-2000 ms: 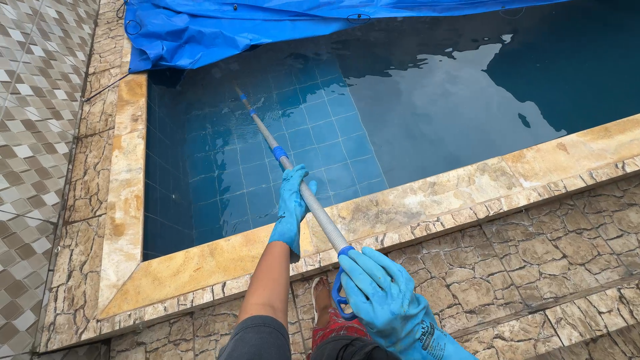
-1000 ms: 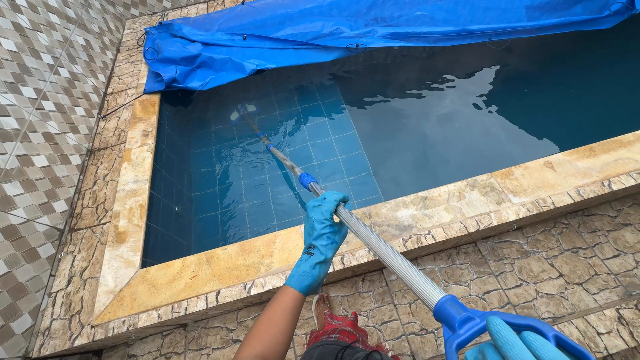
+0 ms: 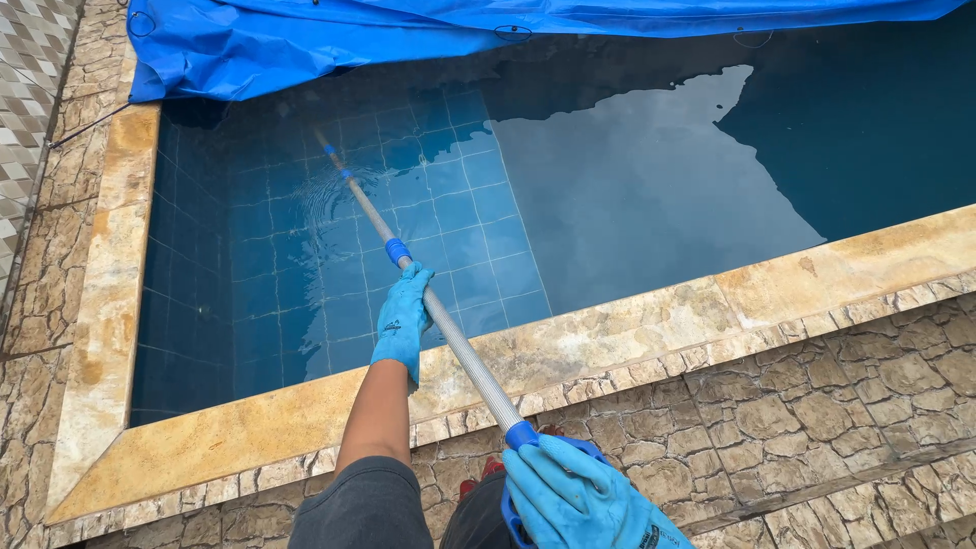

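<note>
A long grey telescopic pole (image 3: pixel 473 361) with blue collars slants from the lower middle into the water of a tiled pool (image 3: pixel 427 206). My left hand (image 3: pixel 402 316), in a light blue rubber glove, is closed around the pole just below a blue collar (image 3: pixel 397 250). My right hand (image 3: pixel 583 496), gloved alike, grips the blue plastic handle (image 3: pixel 523 435) at the near end. Beyond the ripples the pole's far part runs on underwater, and its tip is too dim to make out.
A blue tarpaulin (image 3: pixel 305 34) with cord loops lies across the pool's far side. A yellowish stone coping (image 3: pixel 229 442) edges the water. Stone-pattern paving (image 3: pixel 762 412) lies on my side, with a step edge at the lower right. Checkered tiles (image 3: pixel 27 99) are at the far left.
The pole has slid away from me and deeper; the head seen underwater one second ago no longer shows. My right hand has come back toward the lower middle with the handle.
</note>
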